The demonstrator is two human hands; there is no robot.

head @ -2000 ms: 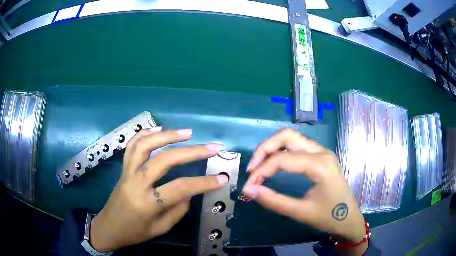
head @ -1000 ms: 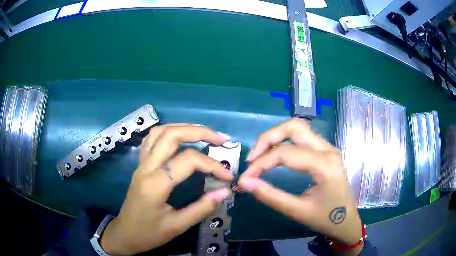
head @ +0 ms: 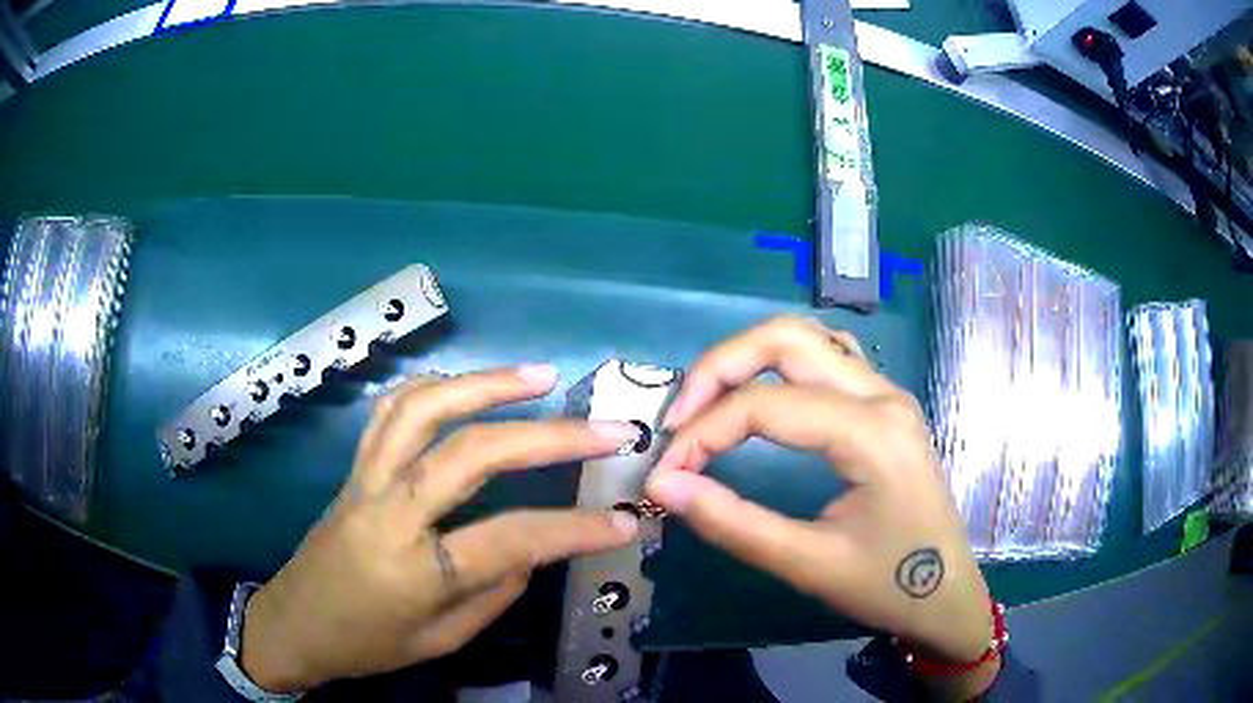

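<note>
A grey-beige metal block [head: 599, 563] with a row of dark round holes lies lengthwise in front of me. Bright inserts show in its two lower holes. My left hand [head: 454, 515] is spread over the block, with fingertips at the two upper holes; it grips nothing that I can see. My right hand [head: 825, 481] is at the block's right edge, thumb and fingertips pinched on small copper-coloured parts [head: 654, 508], partly hidden by the fingers. A second metal block [head: 305, 365] lies slanted at left, with bright pieces in its holes.
Clear ribbed trays are stacked at far left [head: 66, 364] and right [head: 1028, 398], with a smaller stack [head: 1171, 412] beyond. A labelled grey bar [head: 844, 179] lies between blue tape strips [head: 786, 253]. A white machine cabinet [head: 1086, 41] with cables stands at top right.
My left fingertips, together over the block a second ago, have spread apart onto its upper holes. My right hand stays pinched beside it. The whole view has shifted slightly.
</note>
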